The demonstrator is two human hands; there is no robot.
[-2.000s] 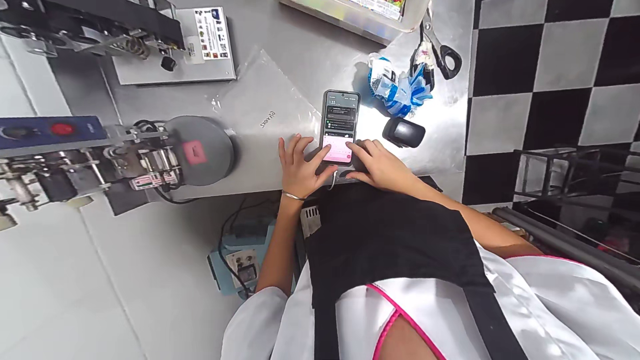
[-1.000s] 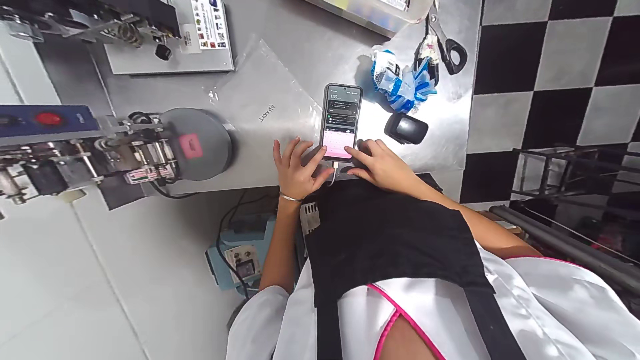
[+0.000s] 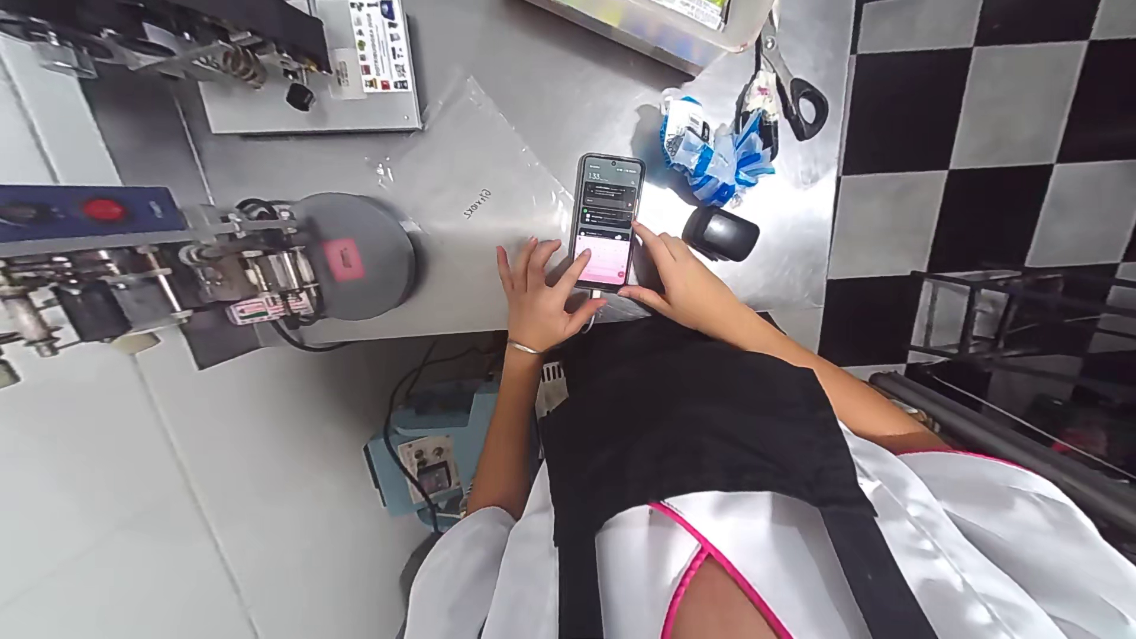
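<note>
A smartphone [image 3: 607, 217] lies face up on the steel table, its screen lit, with a white cable at its lower end. My left hand [image 3: 543, 302] rests at the phone's lower left, fingers spread, the index fingertip over the screen. At the lower right edge of the phone is my right hand [image 3: 679, 280], its index finger touching the side and its thumb near the bottom corner. Neither hand grips the phone. Under and left of the phone lies a flat clear plastic bag [image 3: 484, 169] with handwriting. A black rounded case [image 3: 721, 233] sits right of my right hand.
Scissors [image 3: 794, 93] and a blue-and-white plastic bundle [image 3: 710, 151] lie at the table's right. A plastic bin [image 3: 621, 28] stands at the back. On the left are a machine with a round grey plate [image 3: 355, 284] and a metal box [image 3: 311, 102]. Below the table is a blue device [image 3: 444, 453].
My left index finger has shifted up onto the lower part of the screen. The phone stays in place on the table.
</note>
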